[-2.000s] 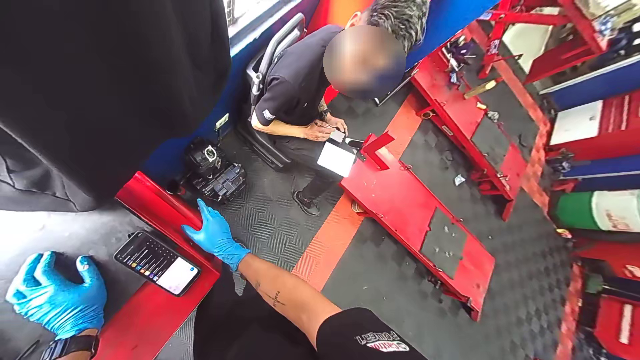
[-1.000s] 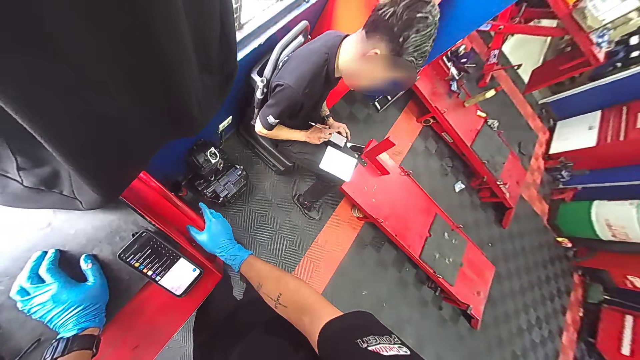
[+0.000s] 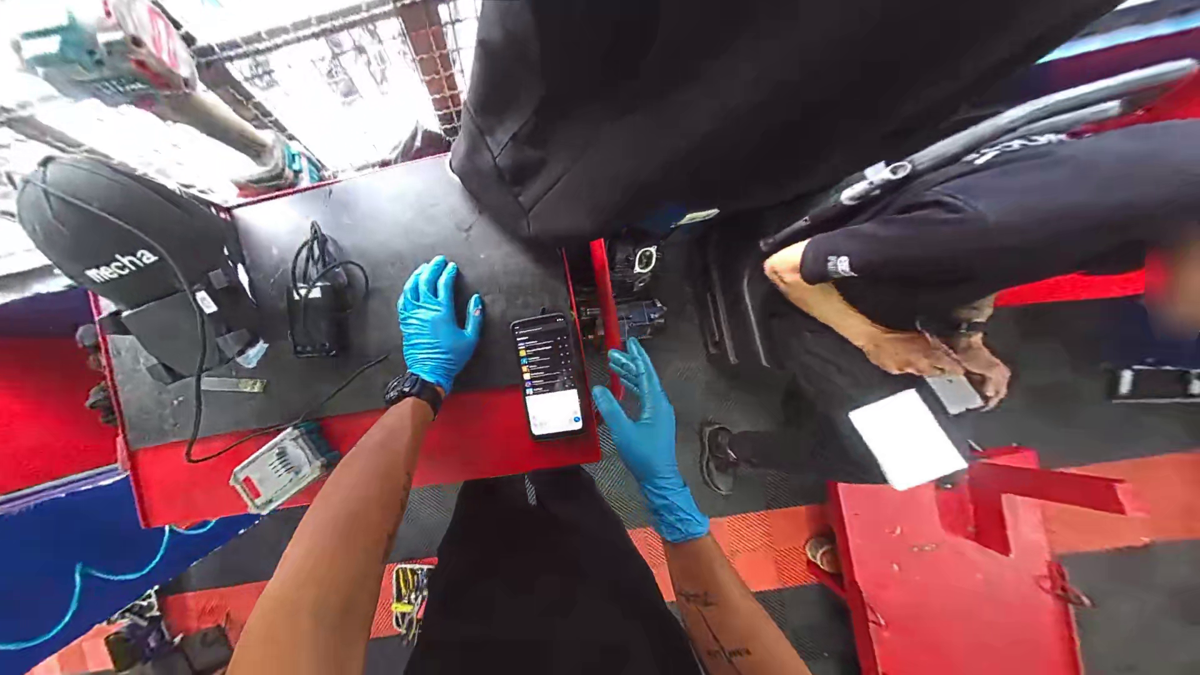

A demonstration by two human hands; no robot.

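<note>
My left hand point(image 3: 438, 324), in a blue disposable glove with a black watch at the wrist, rests on the dark top of a red workbench point(image 3: 469, 427). Its fingers are spread a little and it holds nothing. A smartphone point(image 3: 548, 375) with a lit screen lies at the bench's right end, between my two hands. My right hand point(image 3: 645, 422), also gloved in blue, is at the bench's right edge, palm partly facing the phone, with no object in it. Left of my left hand sit a black power adapter point(image 3: 317, 319) and its coiled cable.
A battery charger point(image 3: 284, 466) lies on the bench's front edge, near a black padded case point(image 3: 122, 234). Black cloth point(image 3: 656, 112) hangs over the back. At right, a seated person point(image 3: 900, 253) holds a small pale object by white paper point(image 3: 907, 439) and a red lift ramp point(image 3: 956, 581).
The view has swung left, bringing the rest of the bench into sight. Both gloved hands stay empty, on either side of the phone.
</note>
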